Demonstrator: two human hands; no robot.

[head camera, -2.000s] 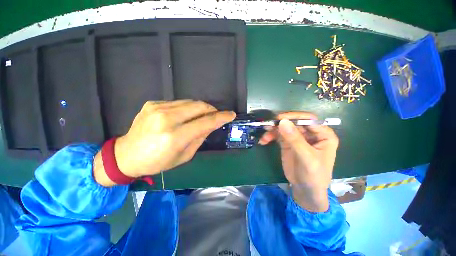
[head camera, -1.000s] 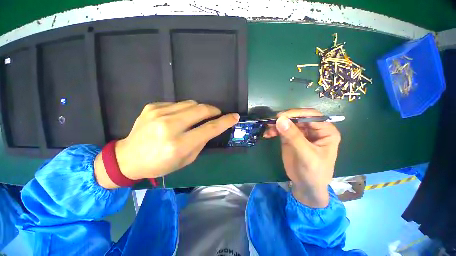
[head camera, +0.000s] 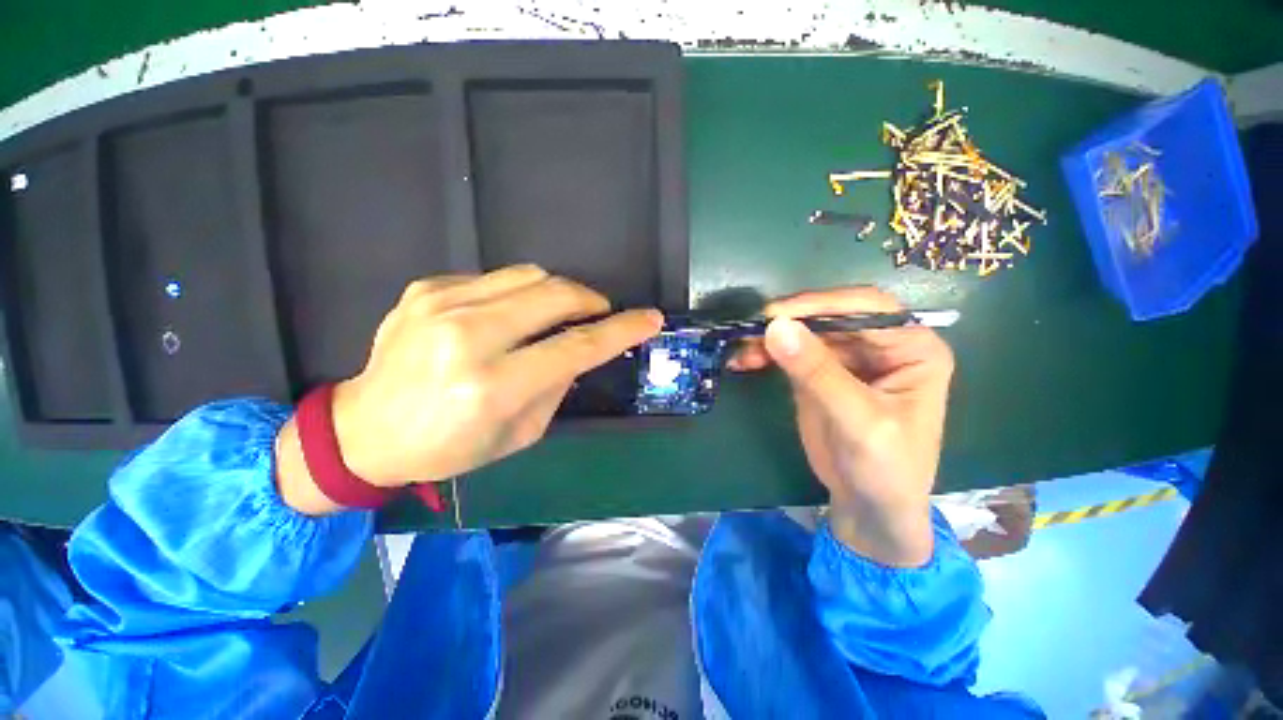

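Note:
An open phone (head camera: 677,374) lies over the front right edge of the black foam tray, its blue-white circuit board facing up. My left hand (head camera: 471,380) covers and holds most of the phone, its index fingertip at the board's upper left corner. My right hand (head camera: 861,387) grips dark tweezers (head camera: 858,322) with a pale end pointing right. The tweezers' tip reaches the board's upper edge near my left fingertip. Whether a part is between the prongs cannot be seen.
The foam tray (head camera: 456,183) fills the left of the green bench. A loose pile of small gold, black and white strips (head camera: 960,197) lies right of it. A blue bin (head camera: 1185,211) with pale strips stands far right. A chipped white rail (head camera: 422,40) runs behind.
The phone's board, tilted a second ago, now lies flatter and slightly left. The tweezers have moved slightly left and up with my right hand. My left hand keeps its hold.

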